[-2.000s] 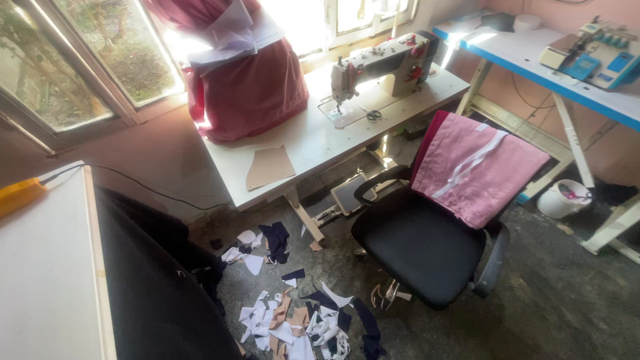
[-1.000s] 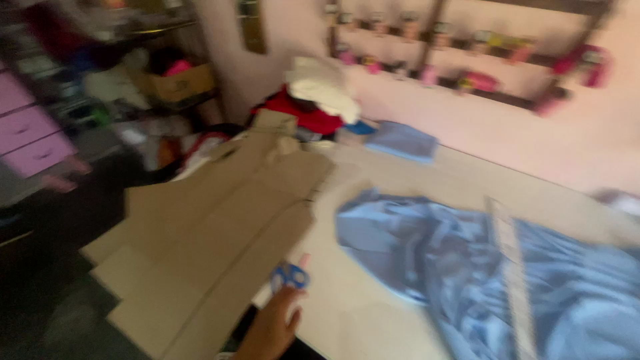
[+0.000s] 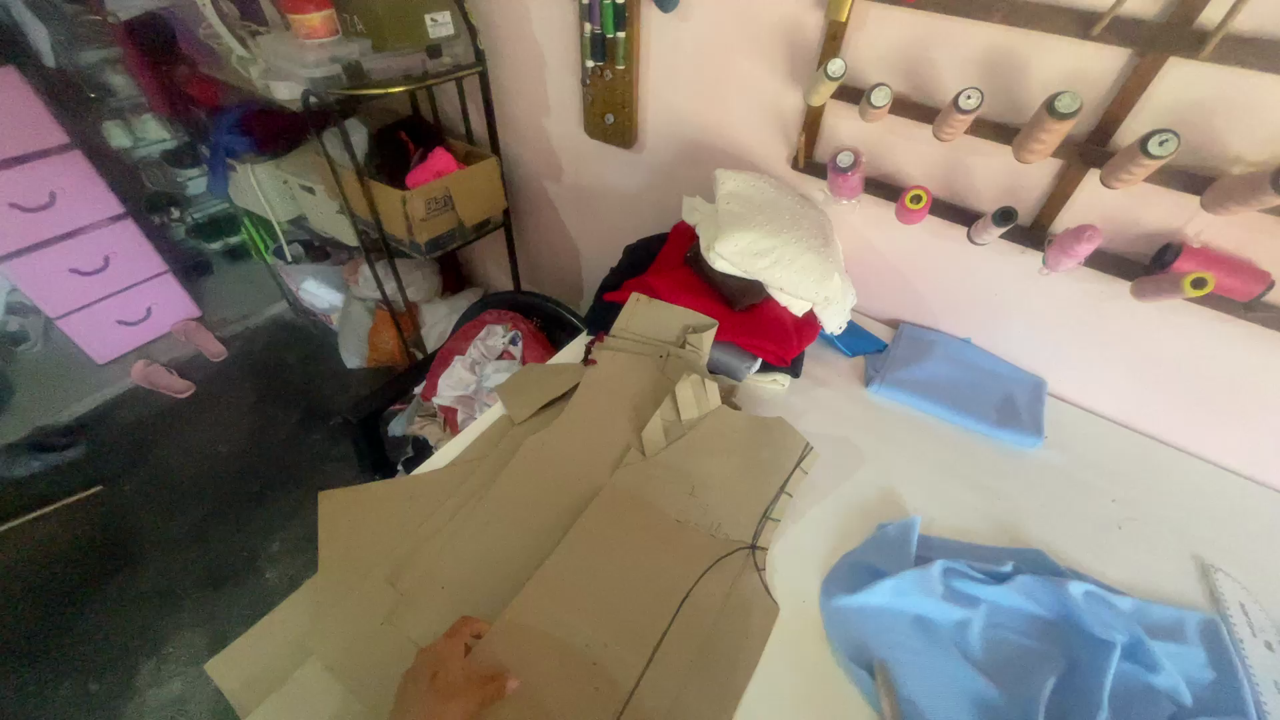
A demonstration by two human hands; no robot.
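At the bottom, my left hand (image 3: pixel 455 672) is at the edge of a brown paper pattern piece (image 3: pixel 640 560), its thumb over the paper and its fingers partly hidden. Dark curved lines are drawn along that piece's right side. More brown paper pieces (image 3: pixel 480 510) lie under and left of it, some reaching past the table's edge. Crumpled light blue fabric (image 3: pixel 1030 630) lies to the right, with a white ruler (image 3: pixel 1245 625) on its right end. A narrow tan thing (image 3: pixel 886 690) at the fabric's lower left is too cut off to identify. My right hand is not seen.
Folded blue fabric (image 3: pixel 955 382) and a pile of red and cream cloth (image 3: pixel 770 240) sit toward the wall. Beyond the table's left edge stand a black tub of scraps (image 3: pixel 480 365) and a shelf rack (image 3: pixel 510 190). Thread spools (image 3: pixel 1047 125) hang on a wall rack.
The view has swung from the sewing machine and chair to the table with the patterns. Blue-handled scissors seen by my left hand a second ago are no longer visible.
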